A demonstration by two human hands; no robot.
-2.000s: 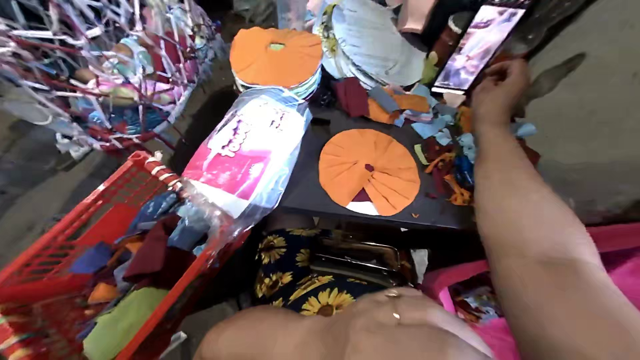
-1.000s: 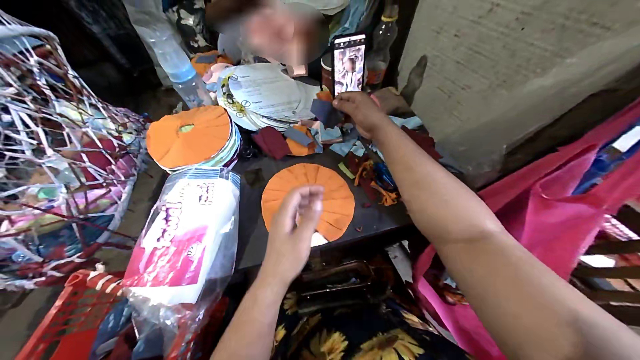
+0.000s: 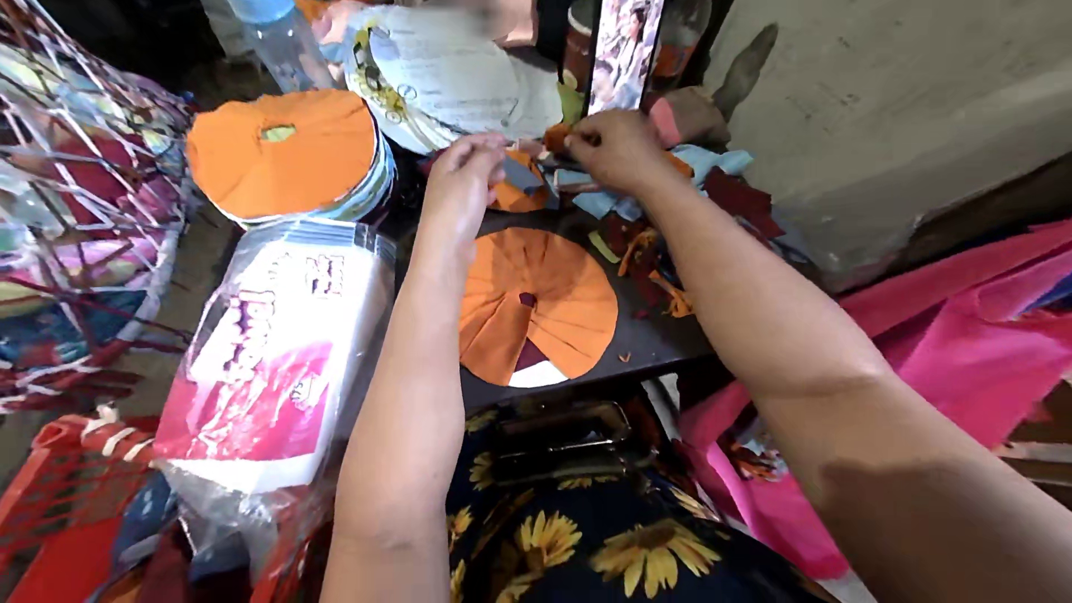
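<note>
On the dark table lies a round piece of pleated orange cloth [image 3: 569, 285], with a maroon centre and a maroon and white wedge at its near edge. My left hand [image 3: 469, 172] is beyond it, over fabric scraps [image 3: 521, 186], fingers bent; whether it holds anything is unclear. My right hand [image 3: 615, 149] is at the foot of an upright phone [image 3: 624, 54], thumb and fingertips close together beside a small orange scrap; its grip is unclear. A stack of round cloth pieces topped with orange [image 3: 280, 159] sits at the left.
A plastic-wrapped package [image 3: 268, 352] lies left of my left forearm. Behind are white discs [image 3: 461, 75], a plastic bottle [image 3: 280, 42] and a jar. A wire basket [image 3: 92, 193] and a red crate [image 3: 63, 519] stand left, pink cloth [image 3: 946, 335] hangs right, and a wall rises beyond.
My left hand has moved from above the orange disc to the scraps beyond it. My right hand was at the phone's lower edge and is now just below it. The view has shifted.
</note>
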